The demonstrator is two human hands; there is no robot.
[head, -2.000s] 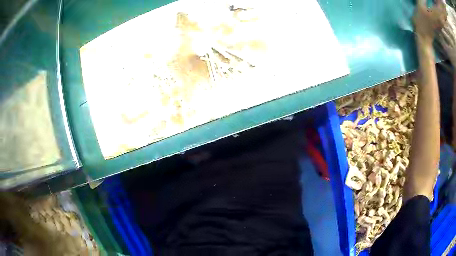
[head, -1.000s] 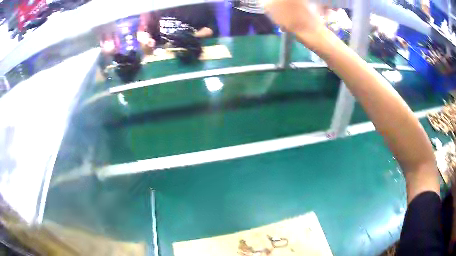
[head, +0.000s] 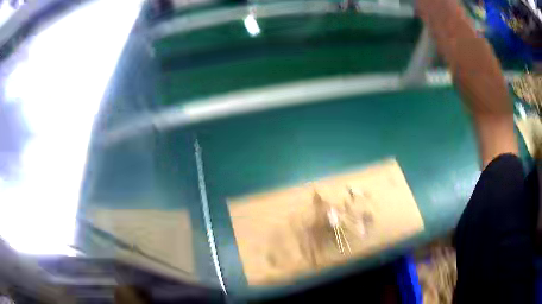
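A tan cardboard sheet (head: 279,237) with brown stains lies on the green bench in front of me. On it, a few thin pale sticks (head: 340,237) fan out from a small white blob (head: 333,217). A small dark object (head: 352,192), too blurred to name, lies near the sheet's far edge. My right forearm reaches up the right side and leaves at the top edge, so my right hand is cut off. My left hand is not in view.
A pale rail (head: 285,95) crosses the green bench (head: 333,136) behind the sheet and meets an upright post. A glaring white surface (head: 53,119) fills the left. A blue crate rim (head: 409,279) and beige parts (head: 437,276) show below right.
The view first swung up from the sheet and crate, then partly back down, so the sheet shows again. My right hand, seen raised a second ago, has left at the top.
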